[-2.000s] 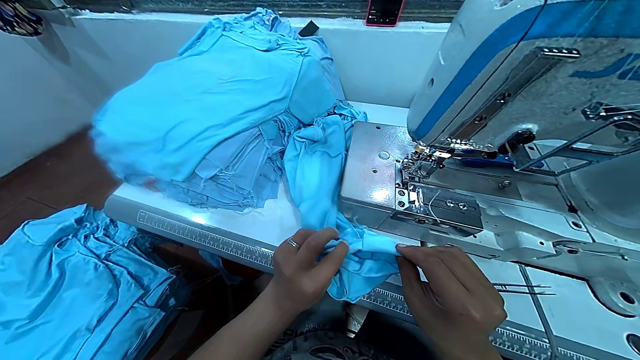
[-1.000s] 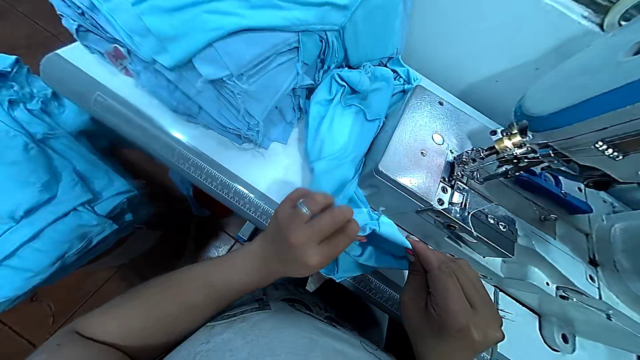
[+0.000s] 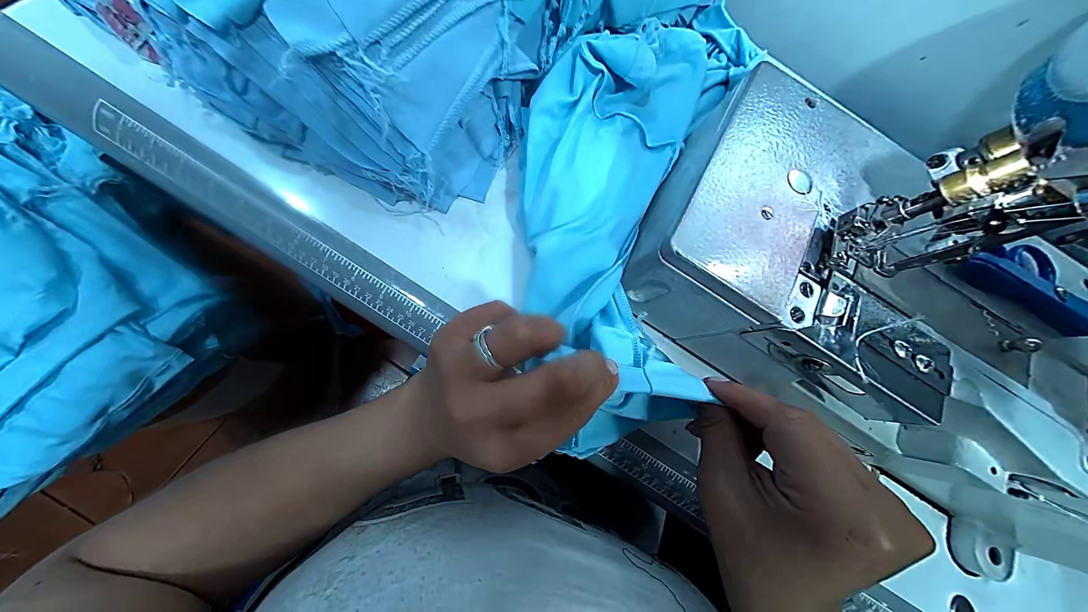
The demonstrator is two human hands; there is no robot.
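Note:
A light-blue knit garment (image 3: 595,170) lies along the left side of the industrial sewing machine (image 3: 756,187), its near end hanging over the table edge. Between thumb and fingers, my right hand (image 3: 790,484) pinches the end of a folded band (image 3: 667,381) of this garment. My left hand (image 3: 518,382), wearing a ring, is at the band's other side with bent fingers; its index finger is blurred, and whether it grips the cloth is hidden. Right of the garment are the machine's needle and presser-foot parts (image 3: 850,246), with no cloth under them.
Stacked blue fabric pieces (image 3: 365,93) with frayed edges rest on the white table at the upper left. Another pile of blue garments (image 3: 85,297) sits lower at the left. A ruler strip (image 3: 365,285) runs along the table's front edge. Blue tweezers or a similar tool (image 3: 1028,285) lie at the right.
The view has moved closer to the hands and tilted. My right hand stays on the garment's band, while my left hand's fingers have shifted on or beside the cloth.

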